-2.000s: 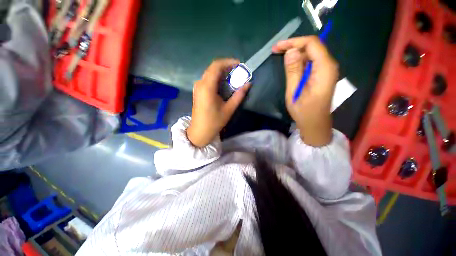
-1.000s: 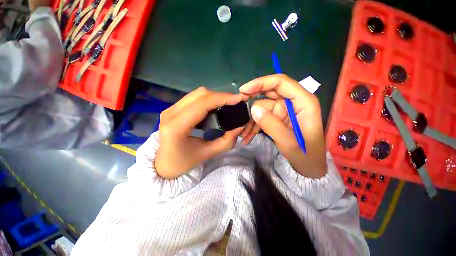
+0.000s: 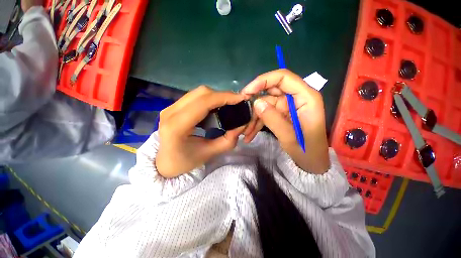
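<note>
A black, glossy, rounded-square watch head (image 3: 234, 115) is held face up in front of my chest. My left hand (image 3: 194, 132) grips it by its upper and lower edges. My right hand (image 3: 289, 114) pinches at the watch's right side with thumb and fingertips; a bit of grey strap shows there, mostly hidden by the fingers. A blue pen-like stick (image 3: 291, 103) is parked between the fingers of my right hand, pointing up and away from the watch.
A red tray (image 3: 339, 118) with round dark parts and strapped watches (image 3: 426, 155) is at right. White paper (image 3: 316, 80), a silver clip (image 3: 289, 18) and a whitish cap (image 3: 223, 6) lie on the green mat (image 3: 192, 50). Another person's sleeve (image 3: 38, 95) is beside the left red tray (image 3: 108, 63).
Since the first frame, the watch has turned from bright face to black face, and both hands have come together at it. Over the last second, the hands have barely moved.
</note>
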